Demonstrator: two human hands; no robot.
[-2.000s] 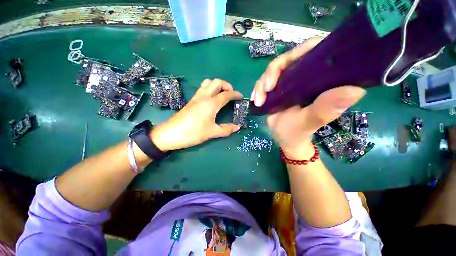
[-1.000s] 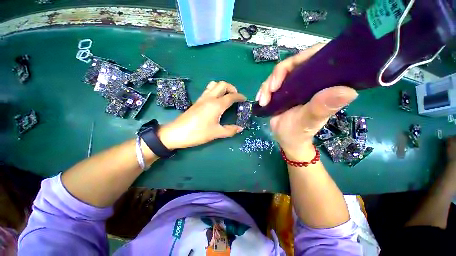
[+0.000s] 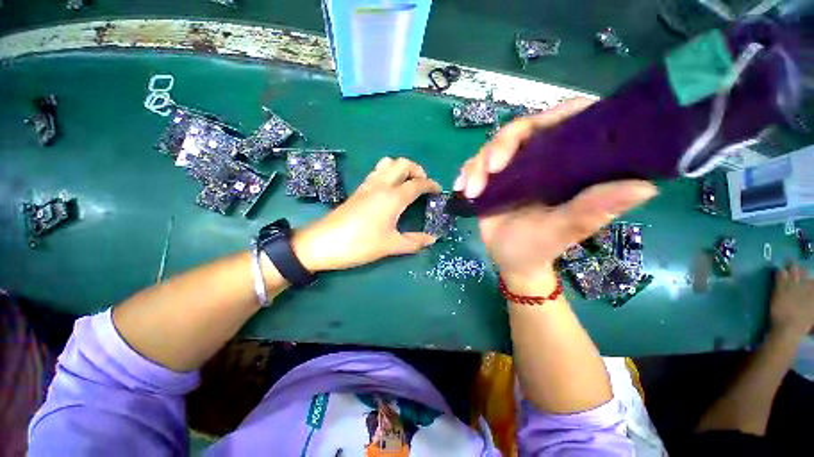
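Observation:
My left hand [image 3: 366, 219] holds a small speckled circuit board module [image 3: 437, 216] between thumb and fingers on the green bench. My right hand [image 3: 535, 210] grips the large dark purple electric screwdriver [image 3: 598, 147]. Its black nose points left and is at the module's upper right side; whether the tip touches a screw cannot be told. A scatter of tiny silver-blue screws [image 3: 459, 268] lies just below the module. A heap of modules [image 3: 607, 268] lies right of my right wrist, partly hidden by it. Another group of modules [image 3: 210, 156] lies to the left.
A light blue and white box [image 3: 382, 45] stands at top centre, beside black rings [image 3: 443, 78]. Another box [image 3: 775, 189] is at right. White ring frames [image 3: 159, 95] and a thin rod [image 3: 165, 250] lie at left. Another person's hand [image 3: 793, 299] rests at the right edge.
The screwdriver's upper body has tilted and shifted slightly, and its label and loop are blurred. The view has shifted a little. The other person's hand at right has come further in.

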